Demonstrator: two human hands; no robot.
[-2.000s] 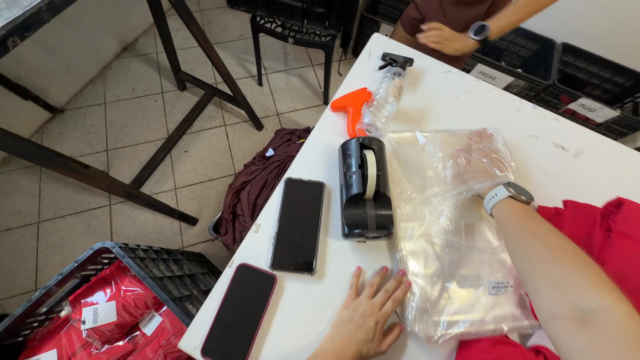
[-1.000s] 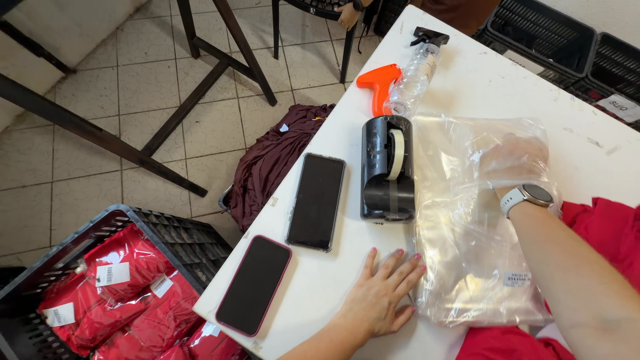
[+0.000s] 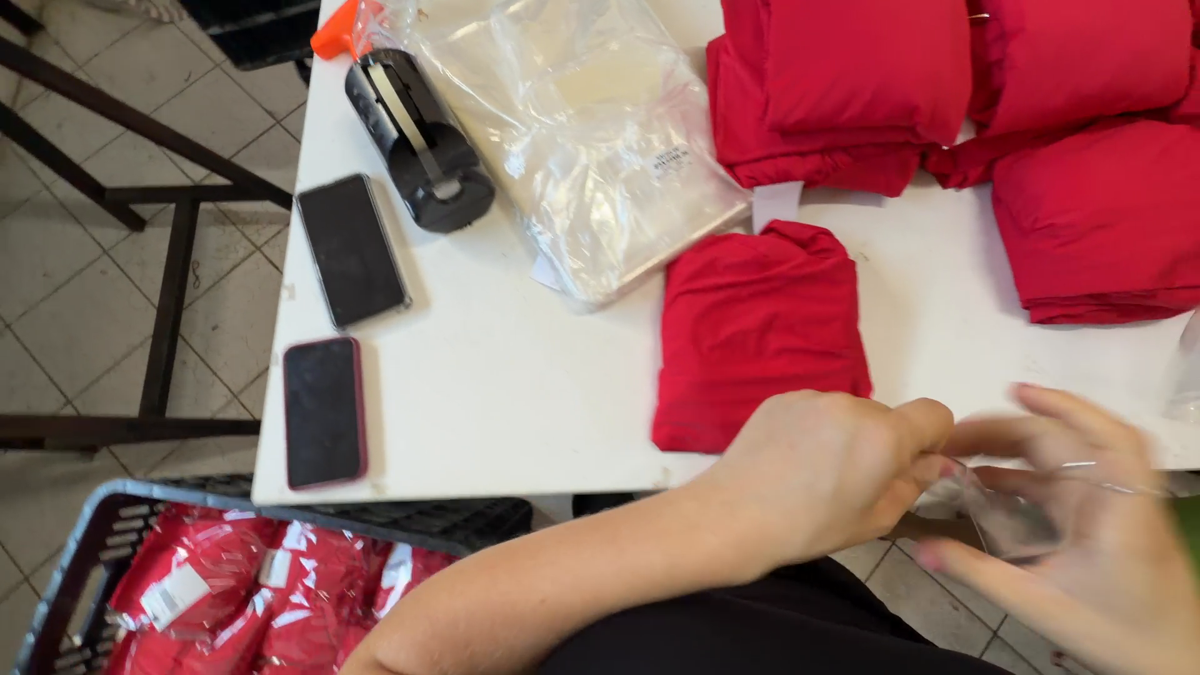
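Note:
Low at the right, past the table edge, my left hand (image 3: 830,473) pinches a clear plastic bag (image 3: 1008,520). My right hand (image 3: 1078,525), blurred, faces it with fingers spread around the same bag; whether it grips the plastic is unclear. Just beyond my left hand a folded red garment (image 3: 759,328) lies on the white table (image 3: 497,403). A stack of clear plastic bags (image 3: 609,141) is at the top middle. More folded red garments (image 3: 862,75) are piled at the upper right.
A black tape dispenser (image 3: 422,141), an orange spray trigger (image 3: 339,28) and two phones (image 3: 352,251), (image 3: 323,412) lie along the table's left side. Below, a black crate (image 3: 70,562) holds bagged red garments (image 3: 272,600). Dark metal legs (image 3: 173,300) stand at the left.
My right hand has left the bag stack, and my left hand has lifted off the table; both are now at a clear bag past the table edge. The view has swung right.

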